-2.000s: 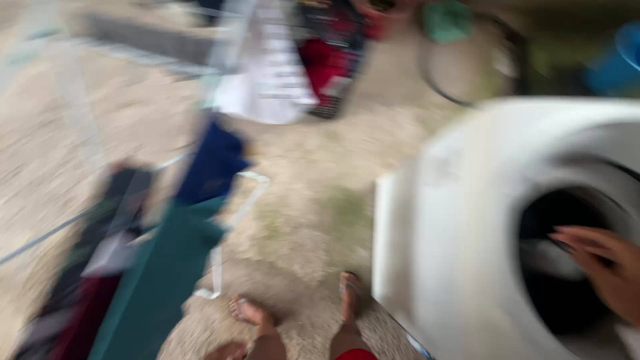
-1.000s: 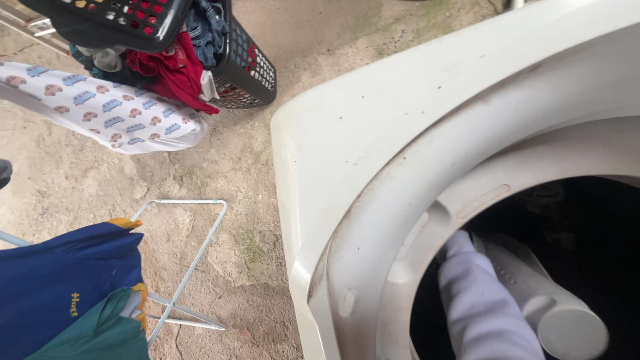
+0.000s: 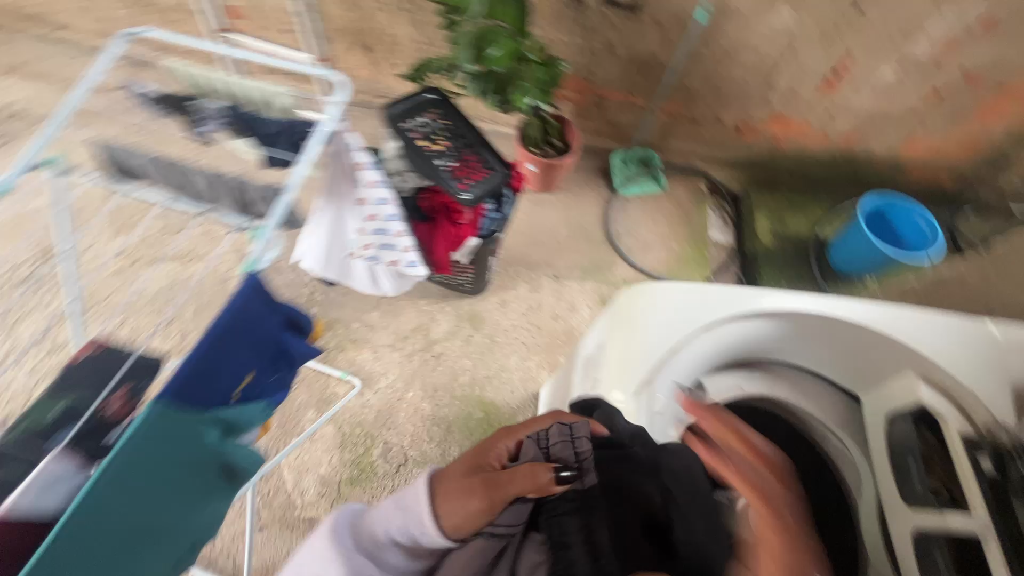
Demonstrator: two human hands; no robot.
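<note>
My left hand [image 3: 512, 472] grips the gathered waistband of a dark grey and black garment [image 3: 632, 488] at the lower middle. Beside the garment's right edge is my right hand [image 3: 752, 472], blurred, with its fingers extended and raised over the rim of a white top-loading washing machine [image 3: 624, 336]. Whether it touches the cloth cannot be told. Behind that hand the machine's round drum opening [image 3: 800, 432] is dark inside, and its contents are not visible. Part of the garment hangs out of view below.
A drying rack [image 3: 300, 432] holds blue, teal and dark clothes on the left. Beyond stand a black laundry basket [image 3: 472, 272] with clothes and its lid, a potted plant [image 3: 548, 160], a green dustpan or scoop [image 3: 638, 171], a hose [image 3: 612, 232] and a blue bucket [image 3: 888, 232].
The view has swung considerably. A sleeved arm reached into the drum a second ago; now both hands are above or beside the machine, and the left holds a dark garment.
</note>
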